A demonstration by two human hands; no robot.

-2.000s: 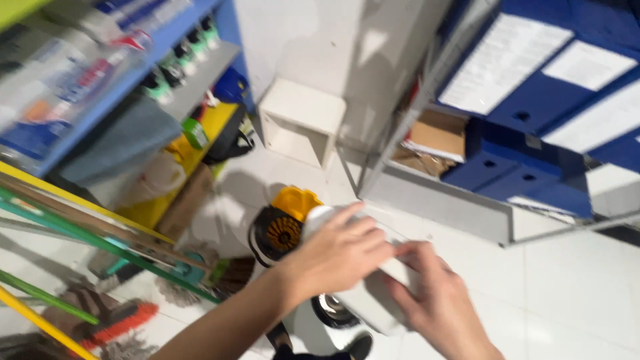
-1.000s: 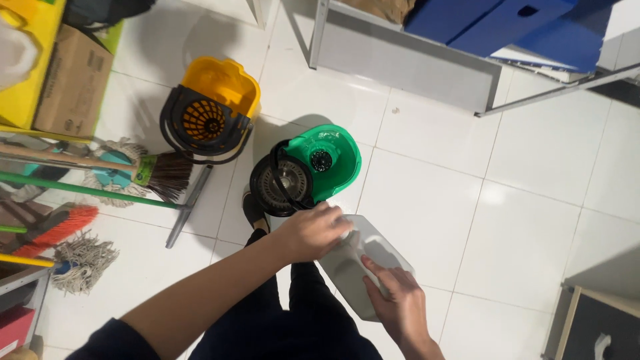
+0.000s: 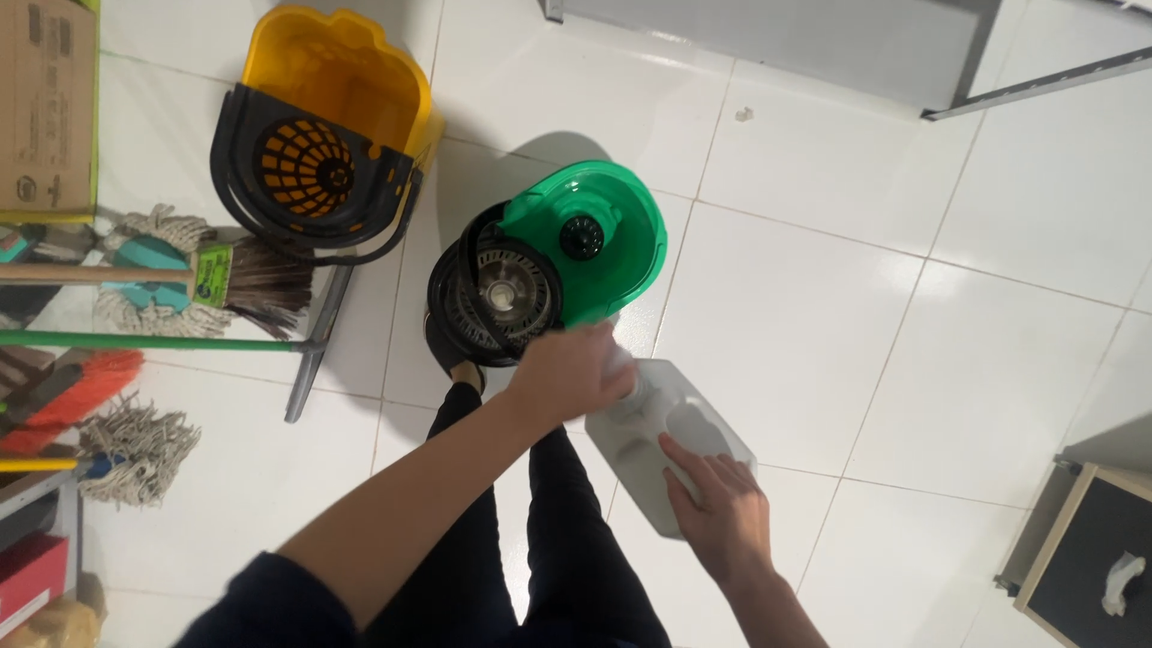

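A pale translucent plastic jug [image 3: 666, 441] is held above the floor, its neck end toward the upper left. The fingers of my left hand [image 3: 576, 371] close around the cap or neck; blur hides the cap itself. My right hand [image 3: 720, 495] grips the jug's handle, fingers wrapped over it. Just beyond my left hand stands a green spin-mop bucket [image 3: 634, 225] with a black-rimmed metal wringer basket [image 3: 504, 292]. Farther up and left is a yellow bucket [image 3: 333, 63] with a black wringer [image 3: 306, 166].
Brooms [image 3: 270, 283], a floor squeegee [image 3: 319, 346] and string mops [image 3: 139, 445] lie at the left, below a cardboard box [image 3: 45, 108]. A grey metal shelf [image 3: 792, 40] stands at the top right. A dark cabinet [image 3: 1098, 558] is at the lower right.
The view has swung down to the floor, and the green bucket now shows. Both hands stay on the jug, my left hand at its neck end.
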